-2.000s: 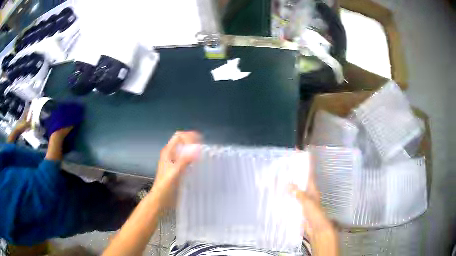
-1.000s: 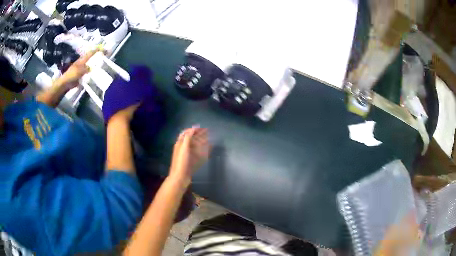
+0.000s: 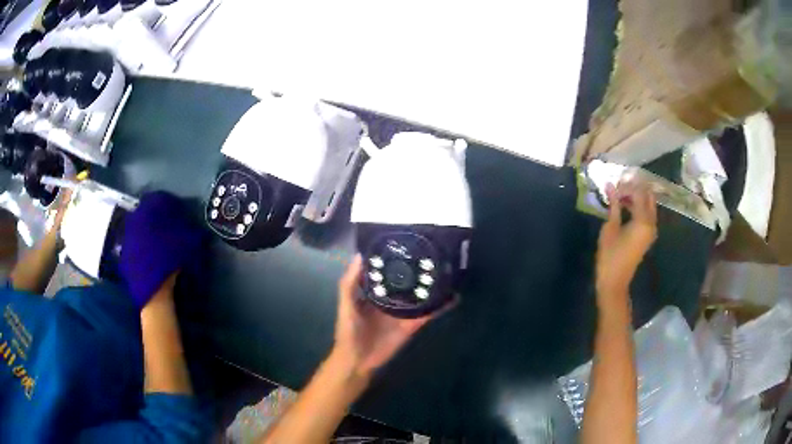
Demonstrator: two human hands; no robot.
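Observation:
My left hand [image 3: 373,334] holds a white dome security camera [image 3: 412,186] from below, its glossy black face with lens and round lights turned toward me. The camera is upright over the green bench. My right hand [image 3: 627,227] is at the bench's right edge, fingers pinched on a small white tissue [image 3: 606,176], partly hidden and blurred against the metal tape dispenser. A second dome camera [image 3: 273,143] stands on the bench just left of the held one, with its white bracket plate on its right side. The air column bag [image 3: 664,373] lies at the lower right.
A neighbouring worker in a blue sleeve [image 3: 95,347] holds a purple cloth [image 3: 161,243] against another camera at left. Rows of cameras [image 3: 74,74] stand at upper left. A white sheet [image 3: 417,61] covers the back of the bench [image 3: 512,321]. Brown cartons [image 3: 686,69] are at upper right.
My left hand has taken hold of a camera, which is now upright. My right hand has let go of the air bag and moved up to the tissue. The view has shifted.

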